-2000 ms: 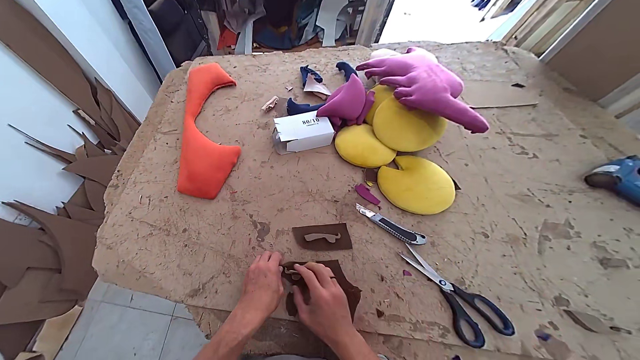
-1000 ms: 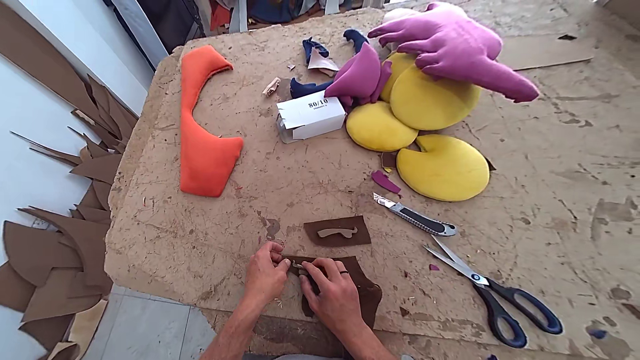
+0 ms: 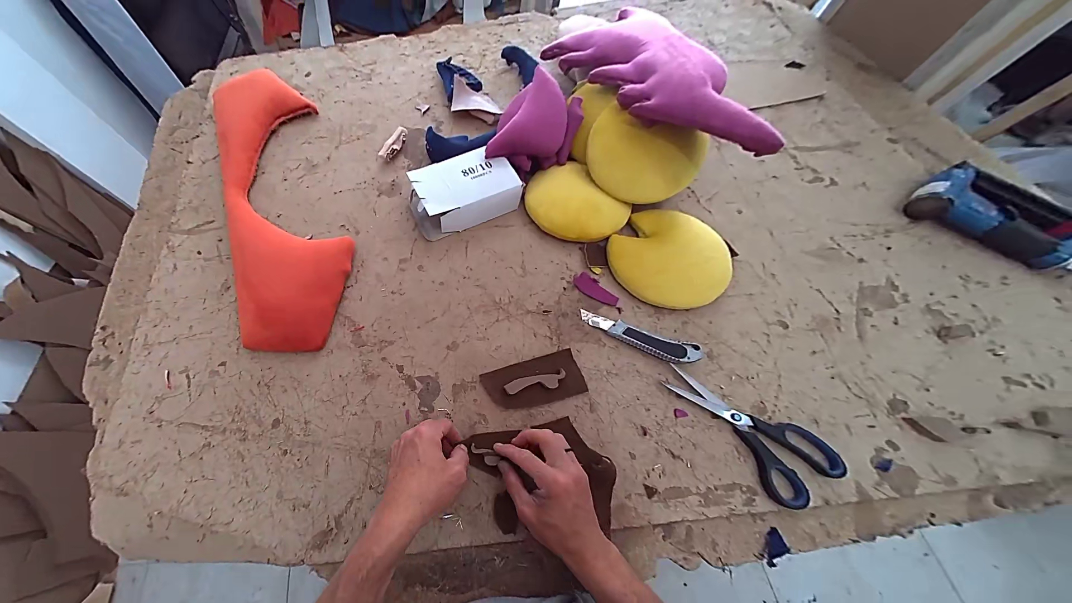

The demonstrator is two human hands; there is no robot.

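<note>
A dark brown fabric piece lies near the table's front edge, with a small light curved cutout on its upper left part. My left hand pinches the fabric's left corner between thumb and fingers. Over the cutout's right end, my right hand has its fingertips pressed down. Just beyond both hands is a brown fabric rectangle bearing a similar light cutout. A utility knife with its blade out and black-handled scissors, blades slightly apart, lie to the right.
An orange padded shape lies at left. Farther back are a white cardboard box, yellow cushions and a pink padded hand shape. A blue tool sits at the right edge. Brown offcuts stand beside the table.
Both hands remain at the brown fabric, with only small finger movements. The view has shifted somewhat.
</note>
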